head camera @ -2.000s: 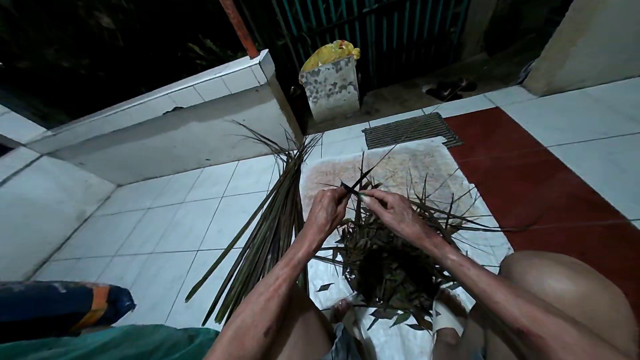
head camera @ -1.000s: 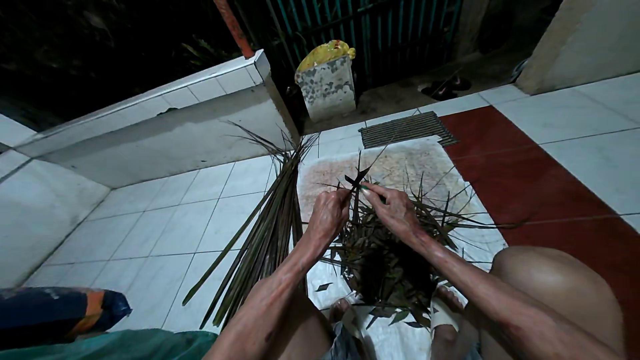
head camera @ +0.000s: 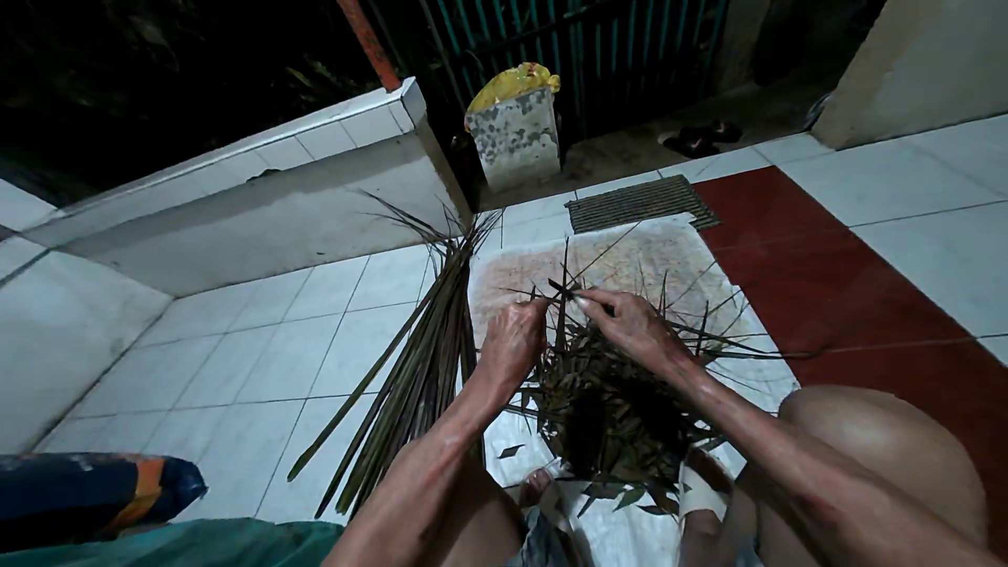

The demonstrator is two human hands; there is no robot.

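Observation:
Between my two hands is a small crossed piece of dark leaf strips (head camera: 562,290), with thin ends sticking out. My left hand (head camera: 516,335) pinches its left side, and my right hand (head camera: 622,316) pinches its right side with thumb and forefinger. Below the hands, between my feet, lies a heap of dark leaf pieces (head camera: 622,409) with pointed ends poking out. To the left of my left hand lies a long bundle of leaf strips (head camera: 425,354), its thin tips toward the low wall. A pale stained sheet (head camera: 512,272) is spread under the heap.
A ribbed mat (head camera: 642,203) lies beyond the sheet. Farther off are a speckled block (head camera: 516,142) with a yellow plastic bag (head camera: 516,85) on top, and slippers (head camera: 699,140). A low tiled wall (head camera: 315,197) runs along the left. A dark blue and orange object (head camera: 94,488) is at lower left.
The leaf strips between the fingers have changed position and now stand crossed above the fingertips. Both hands remain close together over the sheet. The bundle and heap look unmoved.

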